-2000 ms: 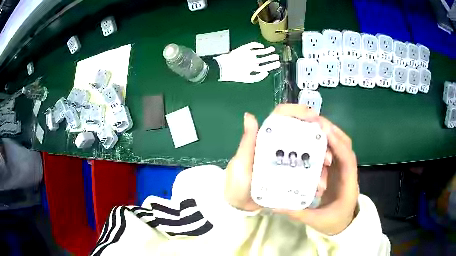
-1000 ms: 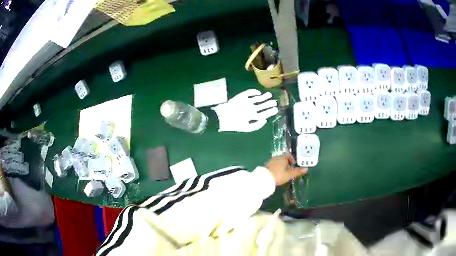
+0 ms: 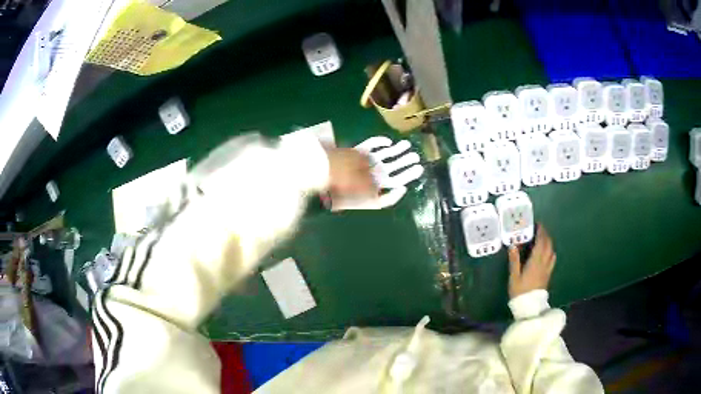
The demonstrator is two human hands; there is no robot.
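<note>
White outlet adapters (image 3: 535, 158) stand in two rows right of the metal post, outlet faces up. Two more adapters (image 3: 515, 218) sit side by side in front of them. My right hand (image 3: 533, 262) is at the lower right corner of the right one, thumb and fingers apart, fingertips at its edge. My left hand (image 3: 352, 173) is blurred over the cuff end of a flat white work glove (image 3: 396, 165); whether it holds anything cannot be told. My left sleeve covers the area where the bottle and dark pad lay, and most of the adapter heap (image 3: 102, 265).
Single adapters (image 3: 321, 54) are spaced along the far side. A yellow tool cup (image 3: 400, 108) stands at the metal post (image 3: 423, 58). A white pad (image 3: 289, 288) lies near the front edge. Yellow paper (image 3: 150, 38) hangs upper left. Blue sheets (image 3: 584, 42) lie far right.
A second adapter now sits beside the single front one, with my right hand at it. My left hand has moved from the front adapter leftward and away from me, to the glove. The view has shifted.
</note>
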